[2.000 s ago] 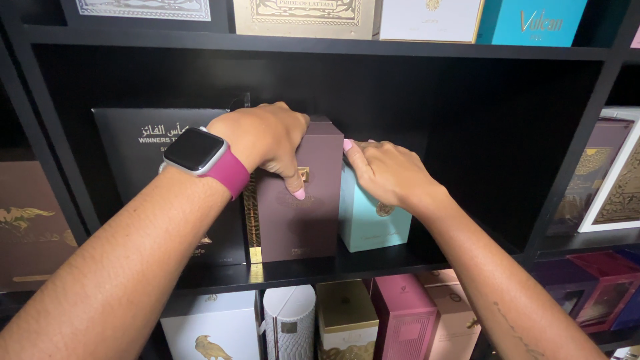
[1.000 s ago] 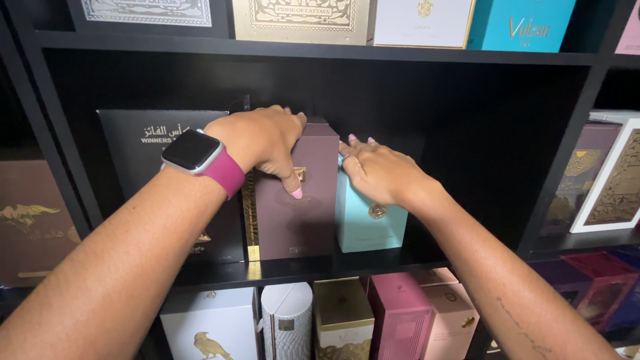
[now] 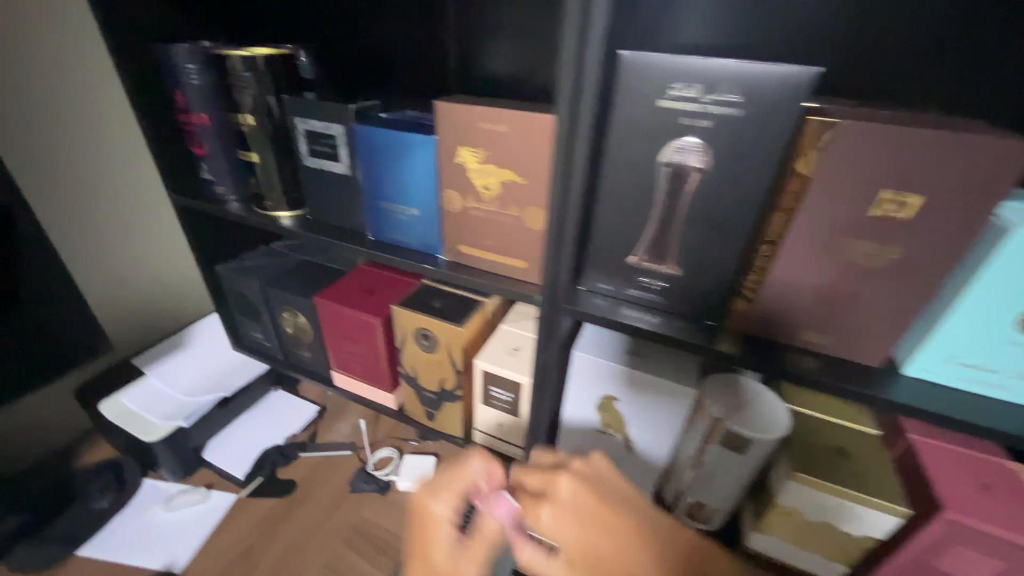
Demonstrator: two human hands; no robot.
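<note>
My left hand [image 3: 456, 512] and my right hand [image 3: 592, 512] are close together at the bottom middle, blurred, in front of the lower shelf. Fingers of both are bent; a small dark thing shows near the left fingers, too blurred to name, and whether either hand grips it cannot be told. Behind and above stand a black box with a bottle picture [image 3: 688, 192], a brown-purple box [image 3: 888, 232] and a turquoise box [image 3: 976, 304]. A white box with a gold bird [image 3: 628, 400] and a white cylinder box [image 3: 728, 448] are just right of my hands.
At left, shelves hold a blue box [image 3: 398, 184], a brown box with a gold horse [image 3: 496, 188], a dark red box [image 3: 364, 328] and a gold box with antlers [image 3: 436, 360]. Papers [image 3: 200, 360], a white charger with cable [image 3: 416, 472] and black items lie on the wooden surface.
Both hands have left the brown-purple and turquoise boxes, where they were before, and are now together lower down. The view has swung left.
</note>
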